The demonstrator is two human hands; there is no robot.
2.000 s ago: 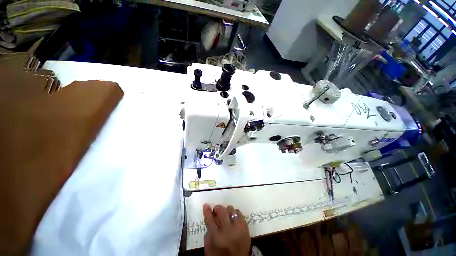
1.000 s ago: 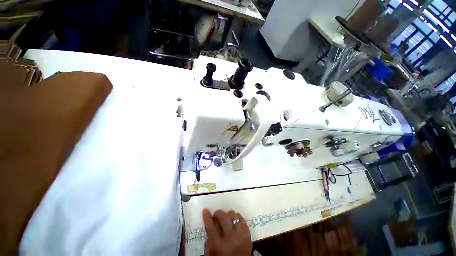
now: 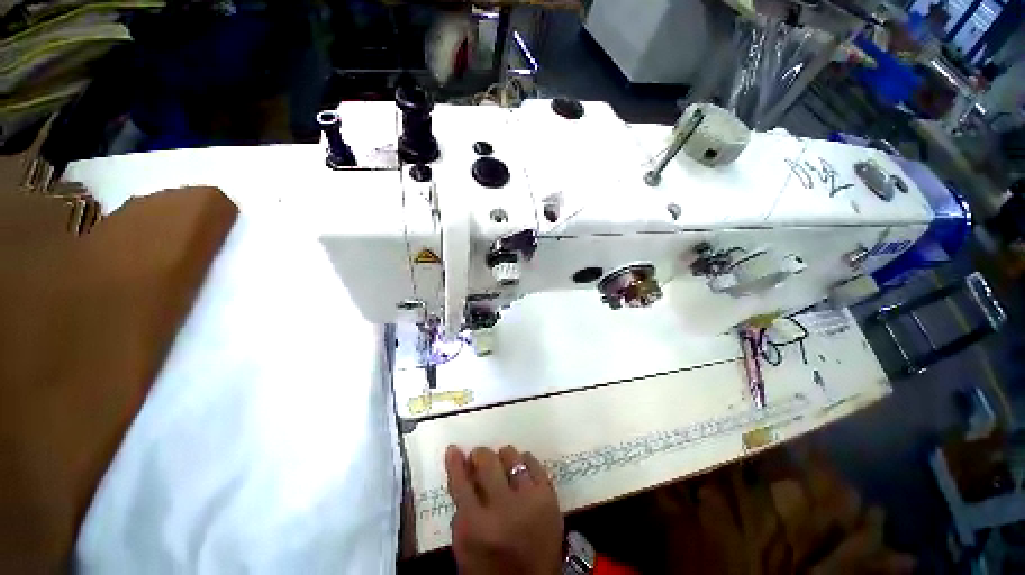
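My right hand (image 3: 502, 511) rests palm down on the front table edge strip, below the sewing machine's needle area. Its fingers are slightly bent and a little apart, with a ring on one finger, and nothing shows in it. My left hand is out of the picture. A large white sheet (image 3: 259, 416) lies at the left, its right edge close to the presser foot (image 3: 432, 346). A brown panel (image 3: 124, 326) lies over the sheet's left side. I cannot tell whether the sheet is under the foot.
The white sewing machine (image 3: 596, 213) spans the middle and right. Small scissors with a black cord (image 3: 753, 365) lie right of its bed. Ruler marks (image 3: 629, 452) run along the front edge. Stepped brown pieces (image 3: 73, 208) and bundled pieces (image 3: 56, 56) are at the left back.
The view has shifted and turned, so the machine looks moved and more level. My right hand stays on the table's front strip. The sheet and brown panel look nearly the same.
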